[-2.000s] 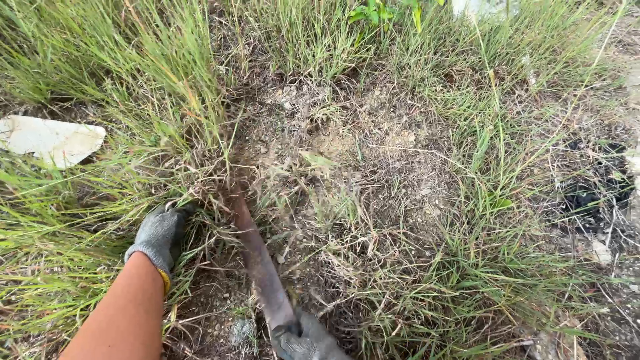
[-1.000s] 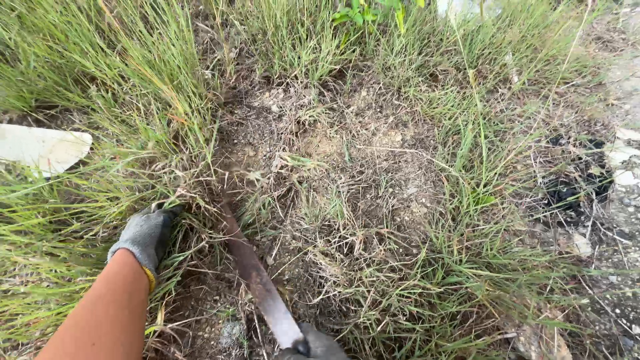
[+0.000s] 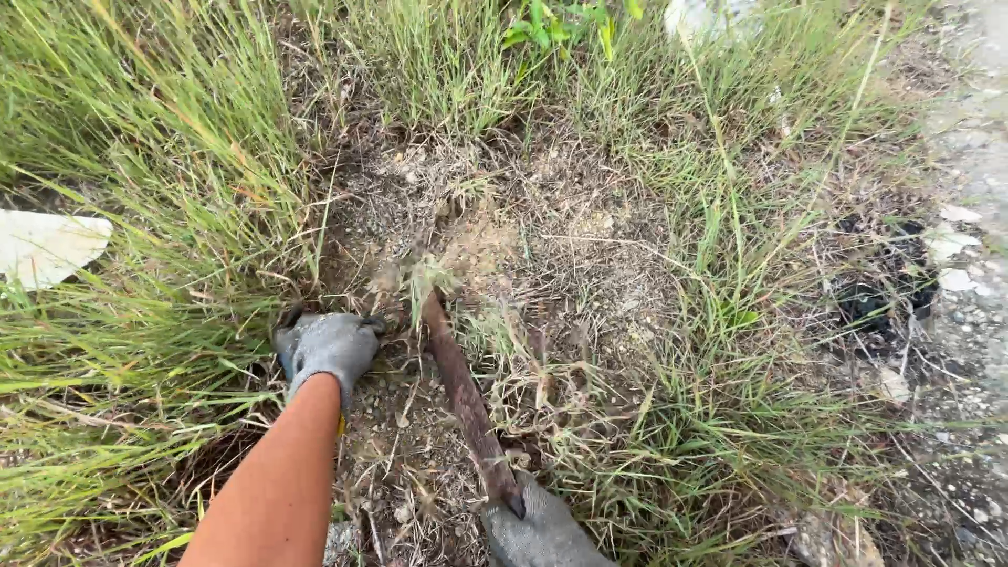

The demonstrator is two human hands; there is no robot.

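Note:
My left hand (image 3: pixel 327 350), in a grey work glove, is low at the edge of the tall green grass (image 3: pixel 197 260). Its fingers are curled down, and what lies under them is hidden. At the bottom centre my right hand (image 3: pixel 539 524), also gloved in grey, grips a long, rusty, dark machete-like blade (image 3: pixel 468 402). The blade slants up and left over bare soil, its far end among blurred loose grass clippings (image 3: pixel 429 283). The handle is hidden in the glove.
Dry cut grass (image 3: pixel 567 409) lies right of the blade. A pale flat slab (image 3: pixel 51 244) sits at the far left. Black charred-looking debris (image 3: pixel 886 276) and a gravelly strip (image 3: pixel 969 339) are at the right. A pale stone (image 3: pixel 709 16) shows at the top.
My left hand has moved right, toward the blade. The blade in my right hand has also shifted right against the soil, and loose grass moves at its far end.

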